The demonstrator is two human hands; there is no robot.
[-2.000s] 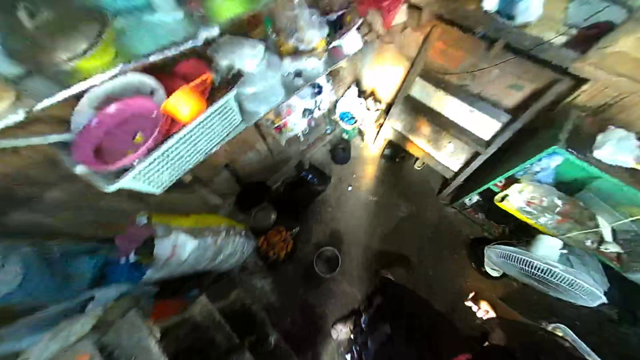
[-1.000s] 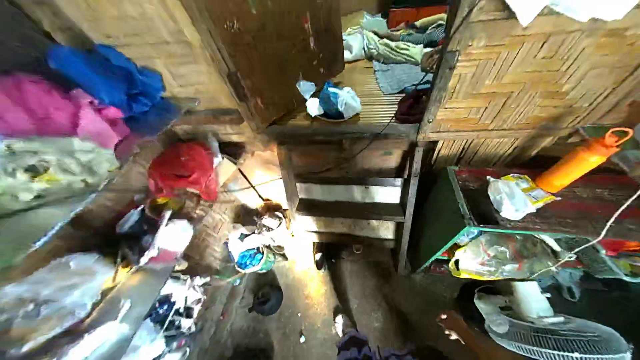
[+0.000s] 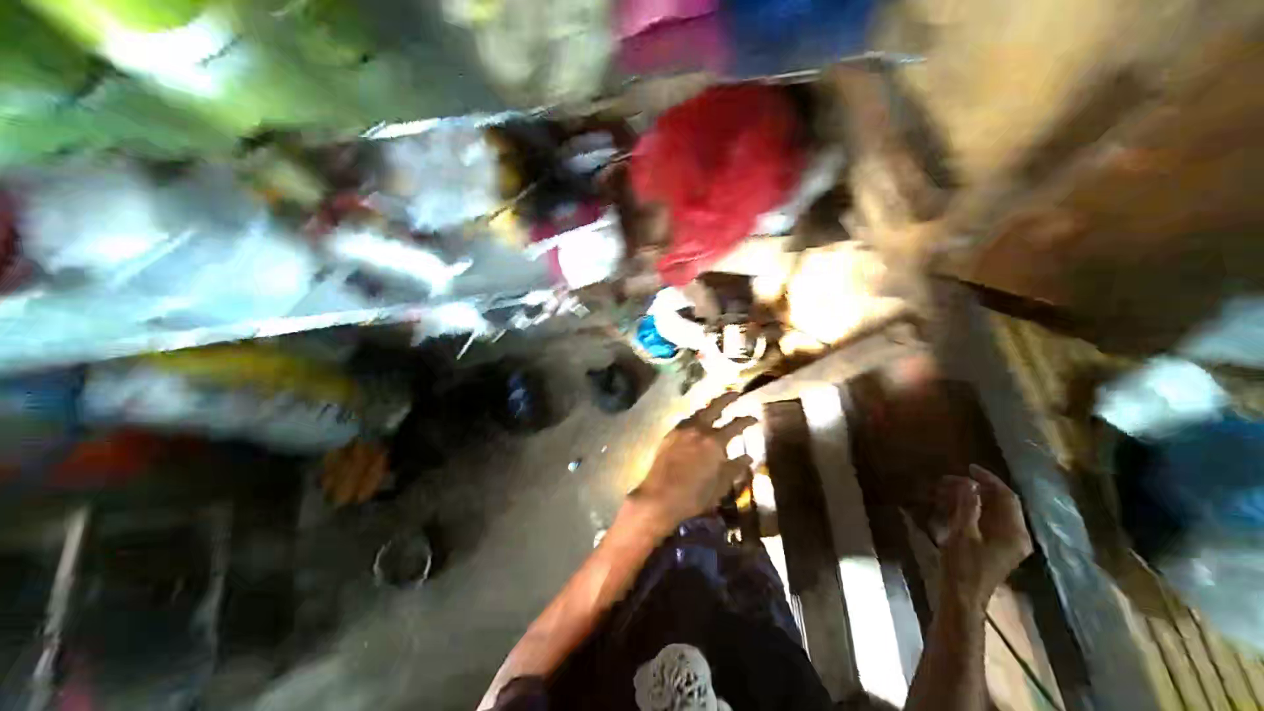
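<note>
My left hand (image 3: 696, 459) is stretched forward over the sunlit left end of the wooden steps (image 3: 825, 494), fingers spread, with nothing seen in it. Whether it touches the wood is unclear. Over the right part of the steps is my right hand (image 3: 978, 523), its fingers partly curled; a thin dark cord (image 3: 1022, 657) runs close to its wrist, and blur hides whether it holds anything. Beyond my left hand stands a container with something blue (image 3: 656, 339) in it, and above that hangs a red cloth or bag (image 3: 716, 168).
A shelf edge (image 3: 247, 331) with plastic-wrapped goods crosses the upper left. A dark round object (image 3: 612, 385) and a ring-shaped item (image 3: 403, 560) lie on the floor (image 3: 494, 592). At right are a slatted bamboo floor (image 3: 1175, 632) and a whitish plastic bag (image 3: 1160, 395).
The view has swung strongly and come nearer the steps. Both my hands and forearms now show over the steps; a second ago only one hand was partly seen near the bottom edge.
</note>
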